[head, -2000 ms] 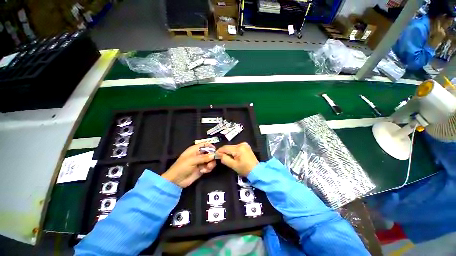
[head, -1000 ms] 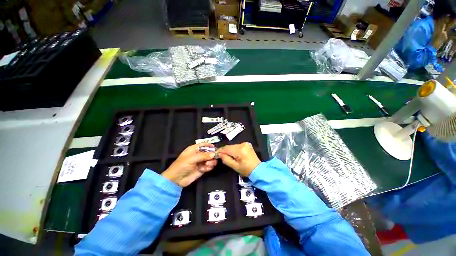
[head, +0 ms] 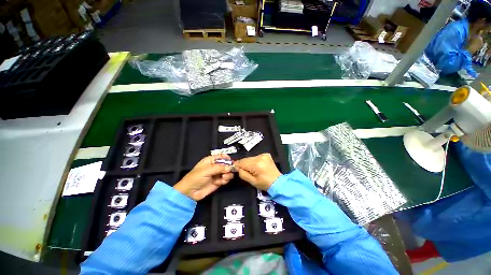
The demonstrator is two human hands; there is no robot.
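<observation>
My left hand and my right hand meet above the black compartment tray. Between their fingertips they hold a small silvery piece, mostly hidden by the fingers; whether it is one part or two I cannot tell. Loose pale strips lie in the tray just beyond my hands. Silvery square modules with dark round centres lie in the near pockets, and more modules line the left column. Some modules at the right are partly covered by my right arm.
Bagged strips lie right of the tray, beside a white fan. A clear bag of parts and two joined pieces are on the green belt. Stacked black trays stand far left. A person in blue is at the far right.
The joined pieces on the belt have moved to the right, and one by the fan is no longer visible. My hands stay together around the small piece with only slight finger movement.
</observation>
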